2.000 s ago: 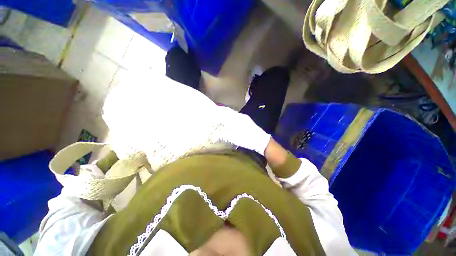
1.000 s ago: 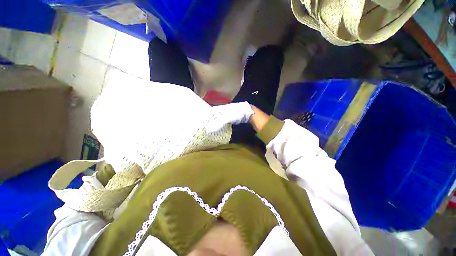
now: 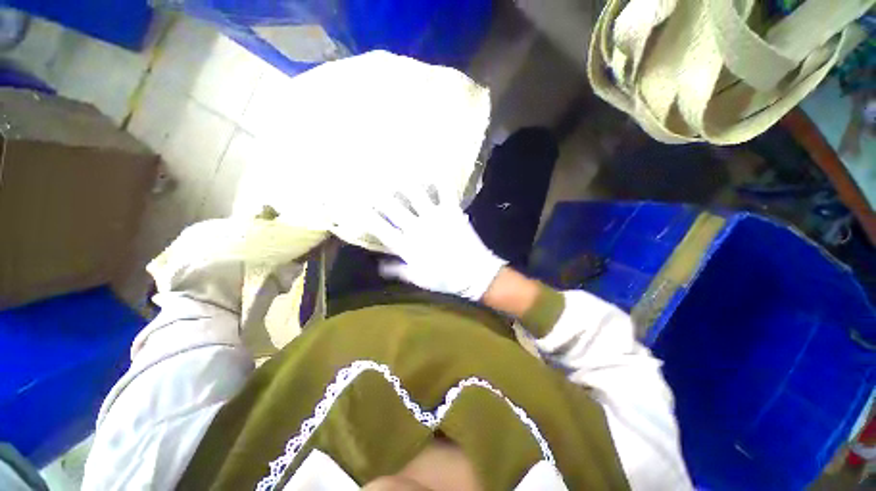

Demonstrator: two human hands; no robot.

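Observation:
A straw tote bag [image 3: 370, 134] lies over my lap and knees, its body so bright that little weave shows. Its beige opening edge and a strap [image 3: 274, 312] are at the lower left, around my left forearm. My left sleeve runs into the bag opening, and my left hand is hidden there. My right hand [image 3: 437, 245], in a white knit glove, lies flat with fingers spread on or just over the near edge of the bag, gripping nothing visible.
Beige strap loops [image 3: 716, 72] hang at the upper right by a red-brown table edge [image 3: 831, 168]. An open blue bin [image 3: 768, 336] stands at my right. A cardboard box [image 3: 72, 201] is at the left, and more blue bins are at the top and lower left.
The bag body has moved forward and right, away from my waist. My right hand has let go of the bag's side edge and opened flat. My left forearm is now deeper in the opening.

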